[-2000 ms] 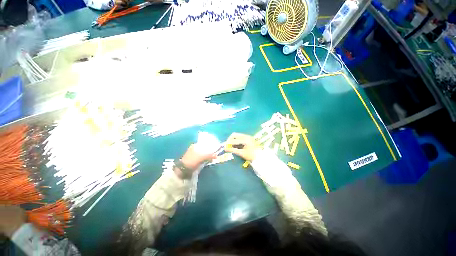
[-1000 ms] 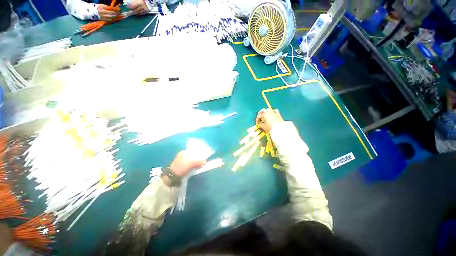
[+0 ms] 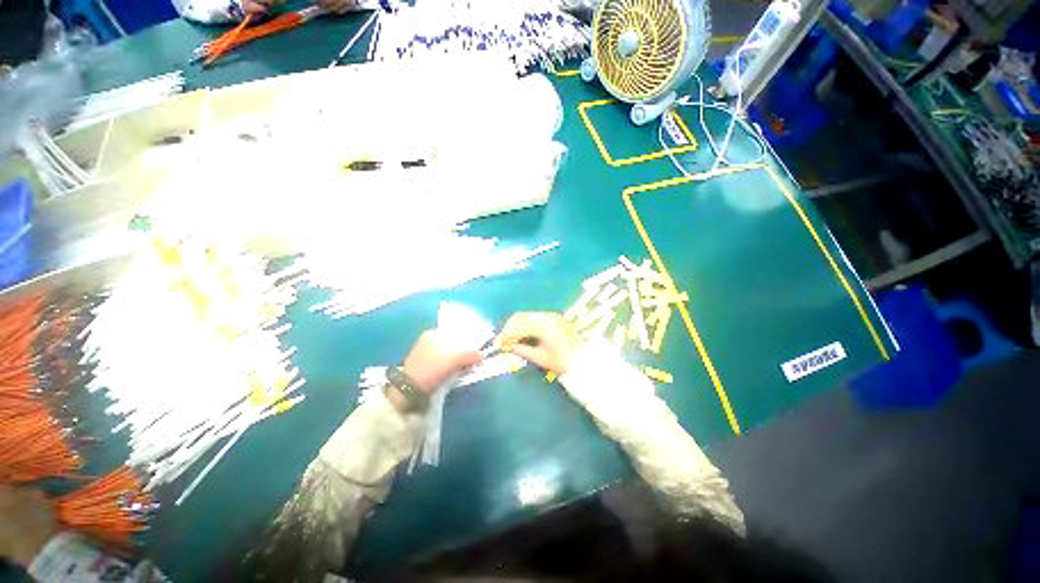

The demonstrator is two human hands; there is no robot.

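My left hand [image 3: 443, 362] is closed around a bundle of white wires [image 3: 429, 430], whose ends stick out below and to the right; glare washes out the top. My right hand [image 3: 541, 342] meets the wire ends just right of my left hand, thumb and finger pinched together. A small yellow piece seems to be at its fingertips, too small to tell well. A loose pile of yellow sleeves [image 3: 634, 298] lies right beside my right hand. A fanned pile of white leads with some yellow [image 3: 200, 353] lies on the left.
Orange wires [image 3: 34, 399] lie far left, near another person's hand. An overexposed cream tray [image 3: 502, 182] stands behind the work, with more white wires before it. A fan [image 3: 641, 48] and white cord stand at the back. A blue stool [image 3: 912, 347] is beyond the right edge.
My right hand has moved from the yellow sleeves back left to the wire ends at my left hand. My left hand still holds the bundle. The view has shifted slightly.
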